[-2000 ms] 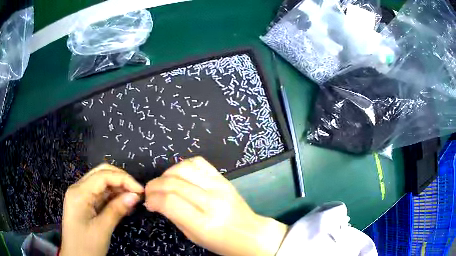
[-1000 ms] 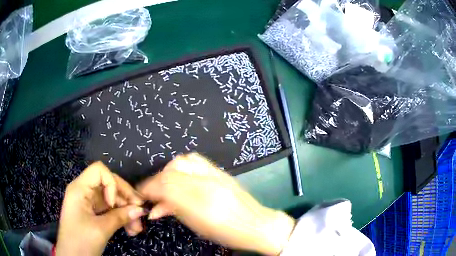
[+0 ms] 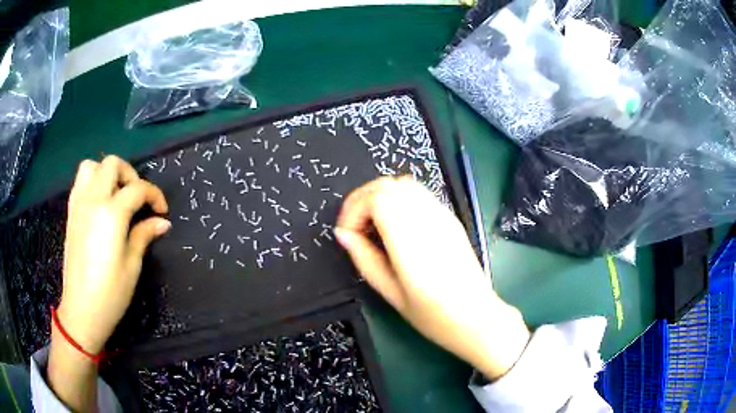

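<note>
My left hand (image 3: 117, 234) is over the left part of the long black tray (image 3: 234, 294), near the massed black small parts (image 3: 32, 258). Its thumb and index finger are close together; I cannot tell whether a part is between them. My right hand (image 3: 420, 258) is over the tray's right half, beside the scattered silvery pins (image 3: 250, 193). Its thumb and index fingertips are slightly apart or touching; any tiny part there is too small to see. A lower black tray with joined pieces (image 3: 266, 375), dark with silvery flecks, lies below the main tray.
Clear bags of pins (image 3: 492, 89) and of black parts (image 3: 565, 189) lie upper right. A dark blue rod (image 3: 474, 198) lies along the tray's right end. A crumpled clear bag (image 3: 194, 68) is upper left, another at the left edge. A blue crate (image 3: 698, 347) stands lower right.
My hands, together over the lower tray before, have moved apart: left to the black parts, right toward the pins. The lower tray is now uncovered. The view has shifted slightly.
</note>
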